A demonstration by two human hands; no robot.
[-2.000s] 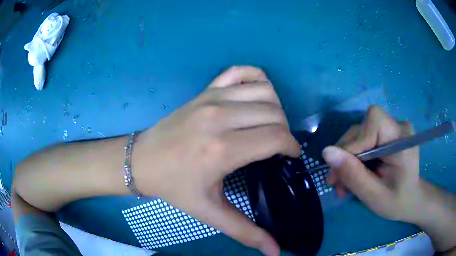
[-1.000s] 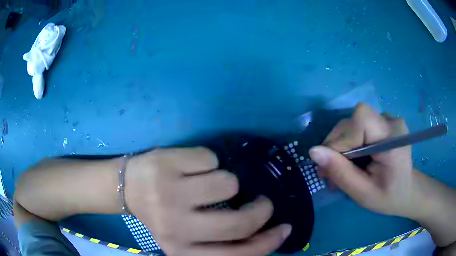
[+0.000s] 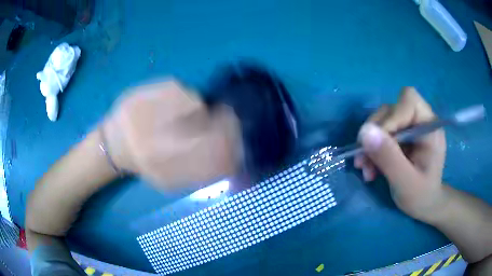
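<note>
A glossy black oval shell (image 3: 264,116) is blurred near the centre, above the dot sheet. My left hand (image 3: 172,135) is blurred and holds the shell at its left side; its fingers cannot be told apart. My right hand (image 3: 402,156) holds silver-grey tweezers (image 3: 426,128) like a pen. Their tips are over the right end of the dot sheet (image 3: 237,218), a clear strip with tight rows of white dots. The dots thin out at that end. Whether a dot is between the tips cannot be seen.
A crumpled white cloth (image 3: 58,73) lies at the upper left. A pale bottle (image 3: 443,24) lies at the upper right, near a brown board edge (image 3: 484,40). Yellow-black tape (image 3: 431,268) runs along the front edge of the blue-green mat (image 3: 178,32). A small yellow piece lies below the sheet.
My left hand has moved the shell up and to the left, off the dot sheet, which now shows almost whole. My right hand has shifted slightly up with the tweezers still held.
</note>
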